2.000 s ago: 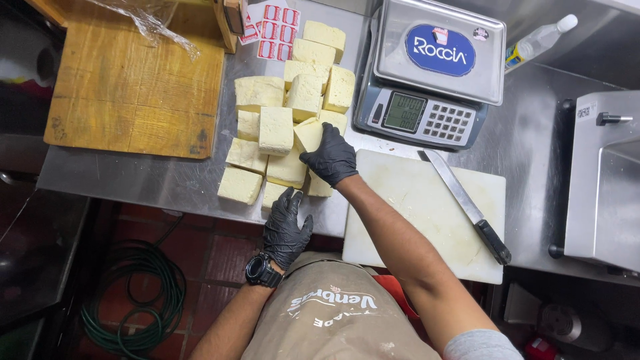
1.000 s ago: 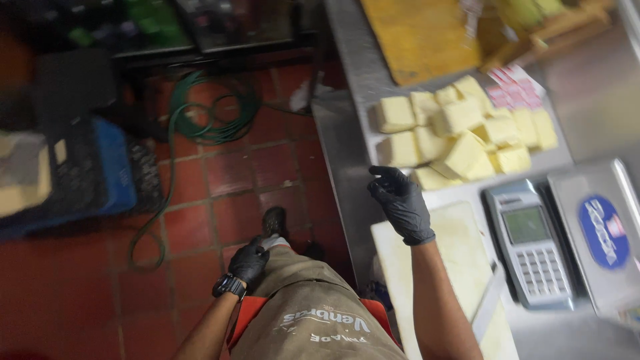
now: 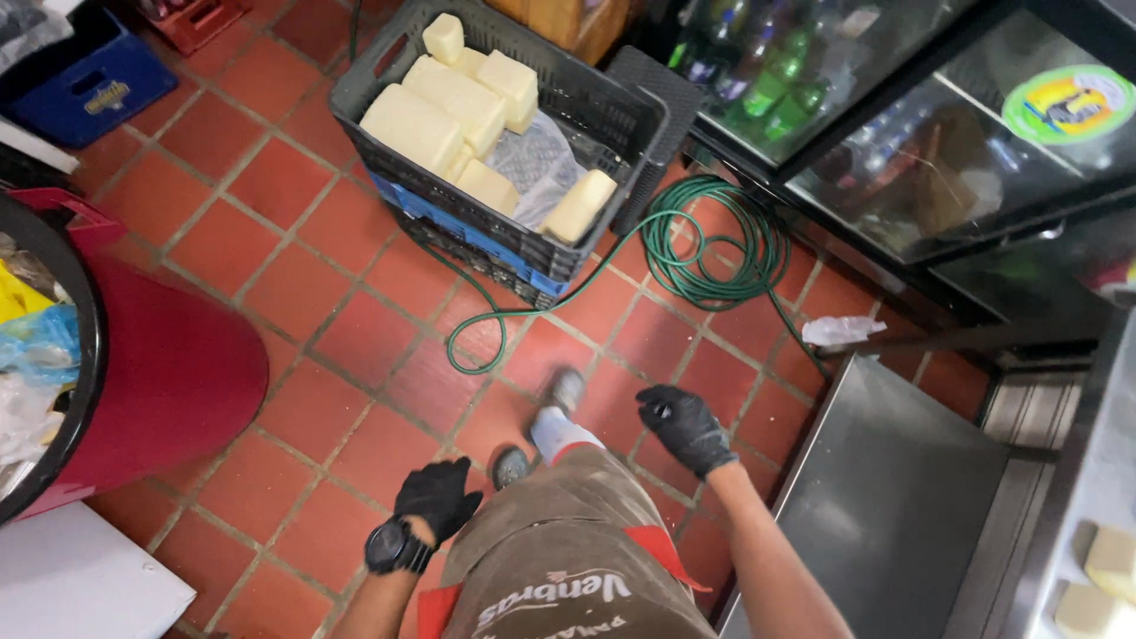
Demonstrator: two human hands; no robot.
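Above the tiled floor, my left hand [image 3: 437, 501], in a black glove with a black watch at the wrist, holds nothing, its fingers apart. My right hand [image 3: 685, 429], also black-gloved, hangs in the air with fingers curled; whether anything is inside it cannot be told. Ahead of both hands stands a black plastic crate [image 3: 621, 105], stacked on blue and black ones. Large pale cheese blocks [image 3: 413, 129] fill its left side, a smaller block [image 3: 581, 206] leans at the near right corner, and clear plastic wrap [image 3: 537, 164] lies between them.
A coiled green hose [image 3: 714, 253] lies right of the crates, with a loop trailing before them. A red bin [image 3: 169, 355] of rubbish stands at left, a blue crate [image 3: 111, 93] beyond. Glass-door fridges [image 3: 932, 160] stand at upper right; a steel counter [image 3: 1056, 479] is at right.
Both hands have left the cheese pieces on the counter, where they rested two seconds ago. The view has turned left to the floor and crates, and one foot has stepped forward.
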